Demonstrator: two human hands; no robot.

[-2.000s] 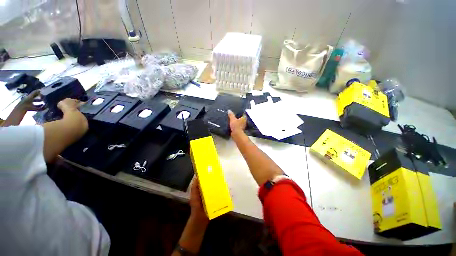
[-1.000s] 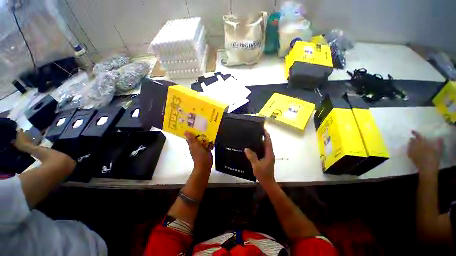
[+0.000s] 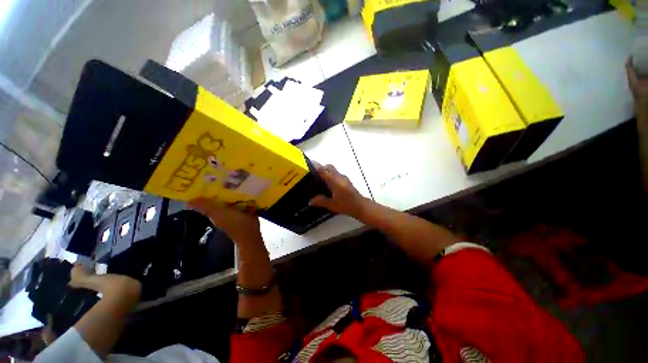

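Note:
My left hand [image 3: 231,218] holds the yellow printed sleeve [image 3: 231,159] from below, in front of me. The sleeve is tilted, with "MUSIC" on its face. A black box part [image 3: 114,131] with small pale lettering sticks out of its upper left end. My right hand [image 3: 339,191] is on the black box [image 3: 302,205] at the sleeve's lower right end, where only its end part shows. Whether the two black parts are one box is hidden by the sleeve.
A flat yellow sleeve stack [image 3: 389,98] lies behind; two sleeved boxes [image 3: 490,110] stand at right. White cards [image 3: 290,110], white trays [image 3: 209,60] and a cloth bag [image 3: 288,28] are at the back. A neighbour's arm [image 3: 106,291] is beside open black boxes at left.
The black box in my right hand has moved from beside the sleeve to its lower right end. The sleeve is raised and tilted. The view has turned and tilted.

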